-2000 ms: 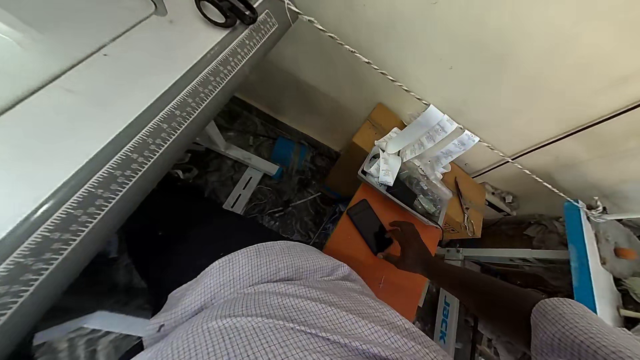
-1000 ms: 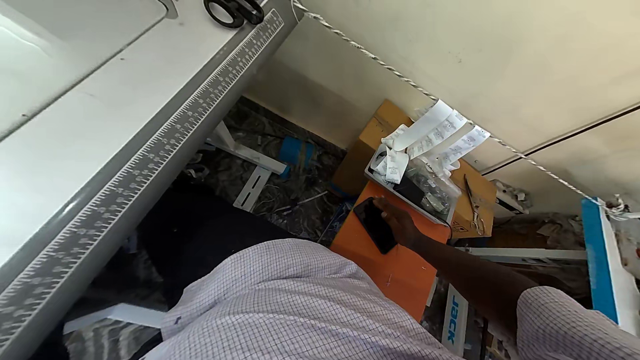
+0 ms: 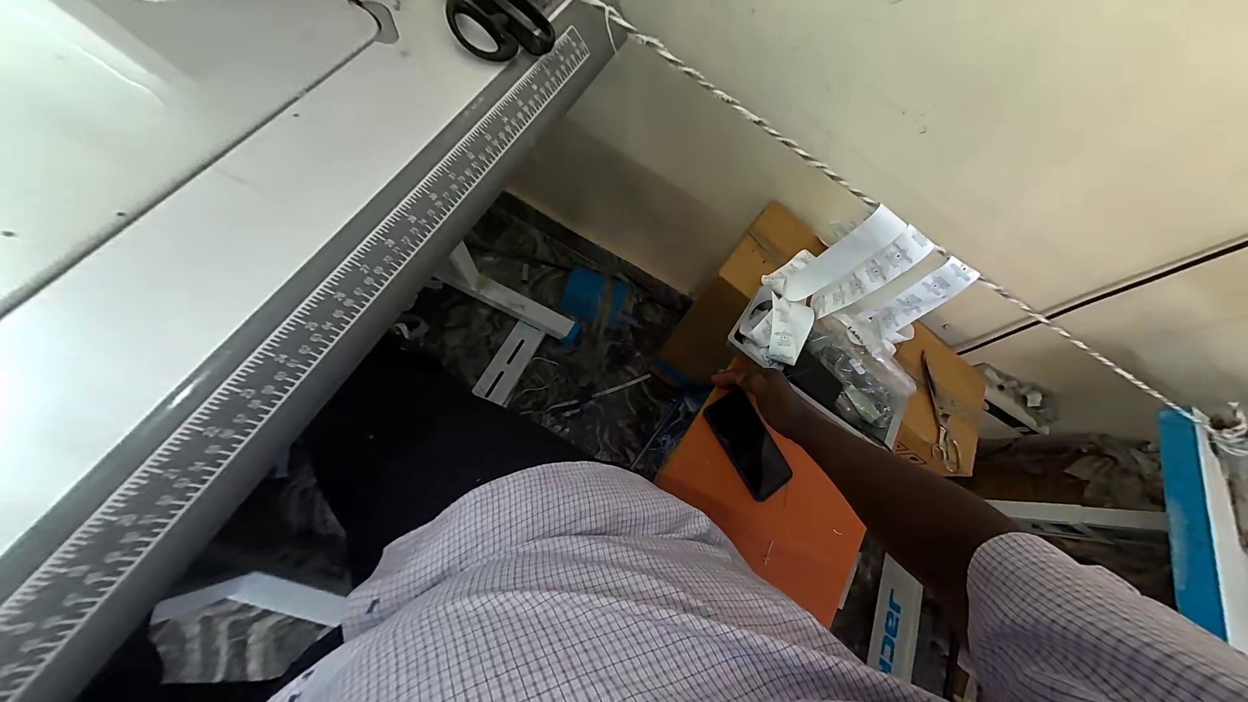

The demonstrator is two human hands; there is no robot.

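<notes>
My right hand (image 3: 759, 390) rests at the far edge of an orange board (image 3: 751, 517), just above a black smartphone (image 3: 748, 445) that lies flat on it. Whether the fingers grip the board's edge cannot be made out. Beyond the hand stands a white tray (image 3: 885, 429) with a clear plastic bag (image 3: 858, 375) and dark items in it. Strips of printed white labels (image 3: 873, 273) hang over the tray. My left hand is out of view.
A white table edge with a printed ruler (image 3: 322, 331) runs along the left, with black-handled scissors (image 3: 499, 24) at its top. Metal scissors (image 3: 941, 414) lie on a cardboard box (image 3: 960, 375). A twisted rope (image 3: 780, 141) crosses before the wall. White metal frame parts (image 3: 507, 307) stand below.
My right hand has moved from beside the phone, along the orange board, to the board's far edge near the tray. The phone stays on the board.
</notes>
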